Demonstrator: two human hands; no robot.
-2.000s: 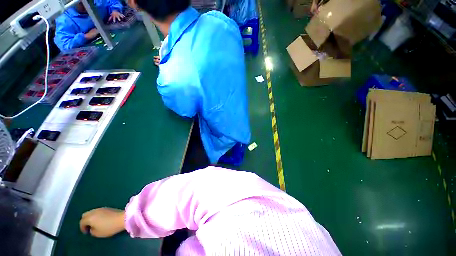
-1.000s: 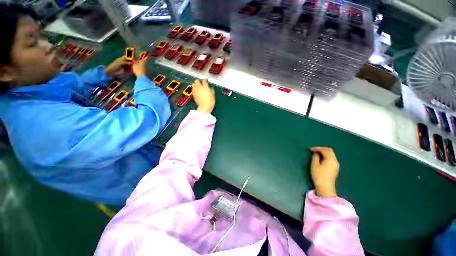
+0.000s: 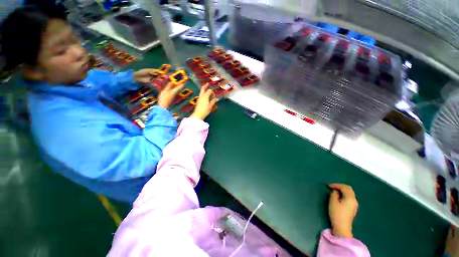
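My left hand (image 3: 204, 103) is at the near corner of a tray of red keypad phones with orange-yellow rims (image 3: 192, 102). Its fingers are partly spread over or beside the phones; blur hides whether it grips one. My right hand (image 3: 343, 208) is low over the green bench (image 3: 272, 165), its fingers curled. A tiny dark spot shows at its fingertips, and I cannot tell if it is a held thing. More red phones (image 3: 219, 84) lie in rows behind my left hand, some with pale lit screens.
A person in a blue smock (image 3: 108, 130) sits at the left with phones in both hands. Tall stacked clear trays (image 3: 327, 85) stand at the back. Small red pieces (image 3: 299, 116) lie on the white strip (image 3: 372, 150). A fan (image 3: 447, 123) and dark phones (image 3: 441, 188) are at the right.
The view has turned from the right part of the bench to the left. Since the middle frame, the blue-smocked person's hands have moved closer to my left hand, which stays by the phones.
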